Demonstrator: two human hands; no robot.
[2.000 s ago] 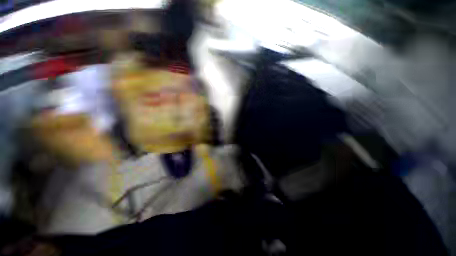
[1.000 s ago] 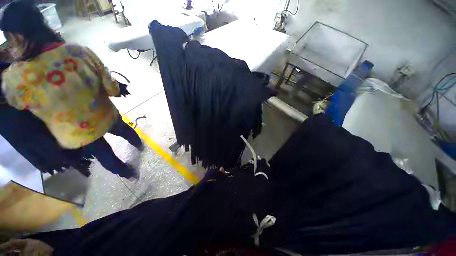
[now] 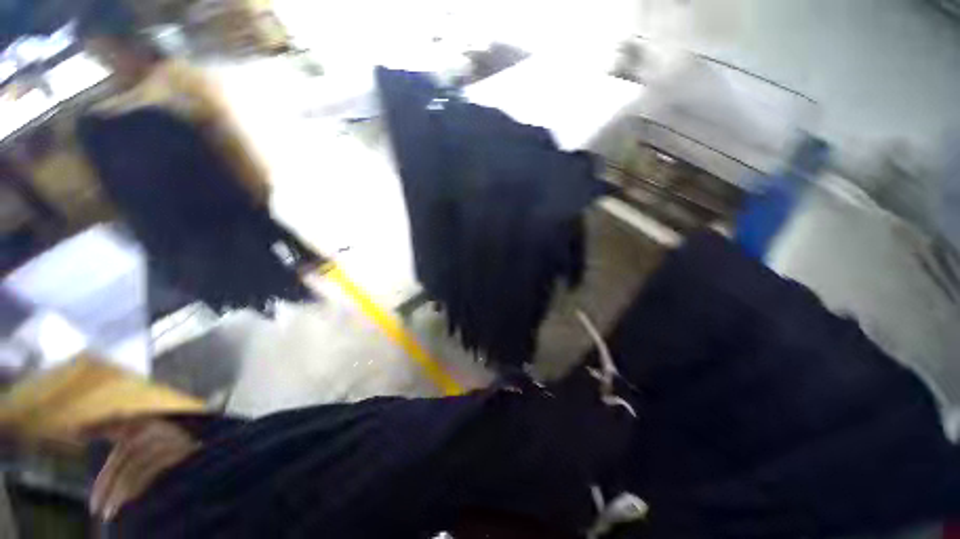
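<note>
A wide bundle of navy-black garments lies across my front and fills the bottom of the view. Pale knotted ties show on it near the bottom centre. My left hand, blurred at the lower left, grips the bundle's left end. My right hand is not in view. A second dark bundle with a ragged lower edge hangs just beyond, at upper centre; what holds it up is hidden.
A blurred person at upper left carries dark garments. A yellow line crosses the floor. A wooden board lies at left. At right stand a wire-framed stand, a blue object and a pale covered surface.
The view has swung and blurred. The person has turned, with the dark garments now in front. My left hand shows more fully, higher and further right. The second bundle sits slightly further right.
</note>
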